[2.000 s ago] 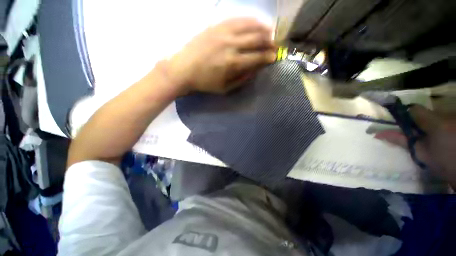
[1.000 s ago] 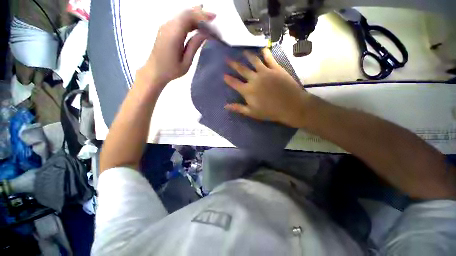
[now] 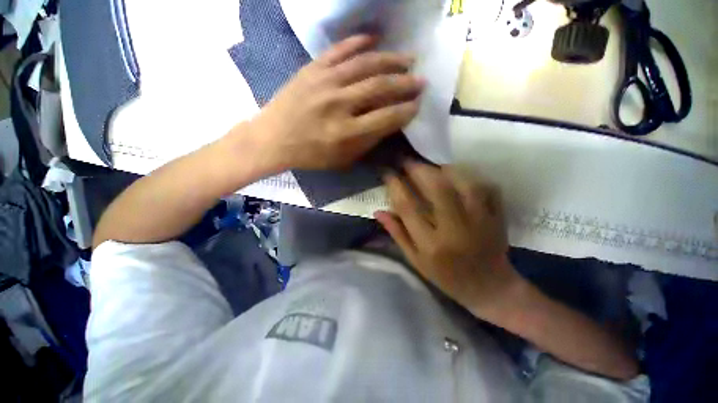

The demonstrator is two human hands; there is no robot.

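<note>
A dark patterned fabric panel [image 3: 272,55] lies on the white table left of the machine bed, its lower corner at the table's front edge. A white piece [image 3: 433,102] lies over its right part. My left hand [image 3: 338,110] rests on both, palm down with fingers bent. My right hand [image 3: 457,228] is at the lower edge of the pieces, near the table edge, slightly blurred. Its fingertips are at the cloth beside my left hand; whether they pinch it is hidden.
The machine's dark knob [image 3: 580,41] and shiny needle plate [image 3: 517,22] are at the upper right. Black-handled scissors [image 3: 649,79] lie right of them. A grey panel with a striped border [image 3: 94,71] lies at the far left. Mixed cloth hangs below the table at left.
The panel and white piece have moved left and down from the needle area. My left hand has come down onto them. My right hand has moved from the panel's middle to the lower edge.
</note>
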